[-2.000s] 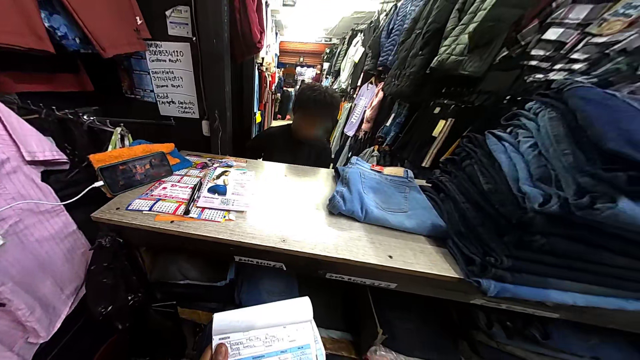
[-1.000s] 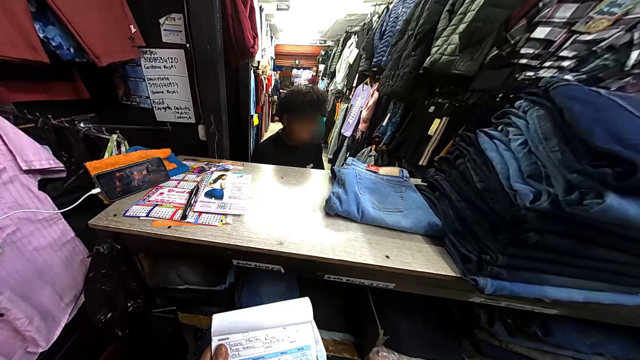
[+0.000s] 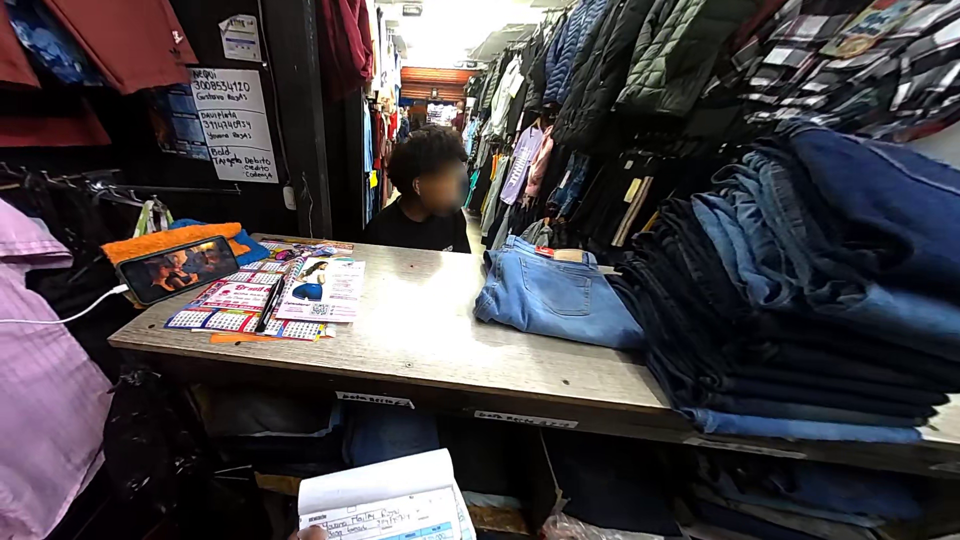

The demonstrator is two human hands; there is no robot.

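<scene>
A pad of printed forms (image 3: 386, 502) with handwriting on it, its top sheet folded back, is at the bottom of the view, below the counter edge. One hand (image 3: 309, 533) shows only as a fingertip at the pad's lower left corner, gripping it; it appears to be my left hand. My right hand is not in view. On the wooden counter (image 3: 420, 337) lie a folded pair of light blue jeans (image 3: 559, 296), a black pen (image 3: 270, 305), a spiral notebook (image 3: 322, 289) with a printed cover, and calendar sheets (image 3: 225, 307).
A phone (image 3: 178, 271) with a cable leans on an orange cloth (image 3: 172, 238) at the counter's left. Tall stacks of folded jeans (image 3: 787, 322) stand at the right. A person (image 3: 427, 191) is behind the counter. Shelves with clothes lie underneath; jackets (image 3: 675, 56) hang above.
The person behind the counter has raised their head and turned it toward the right. A black pen shows on the calendar sheets. The pad stays in much the same place.
</scene>
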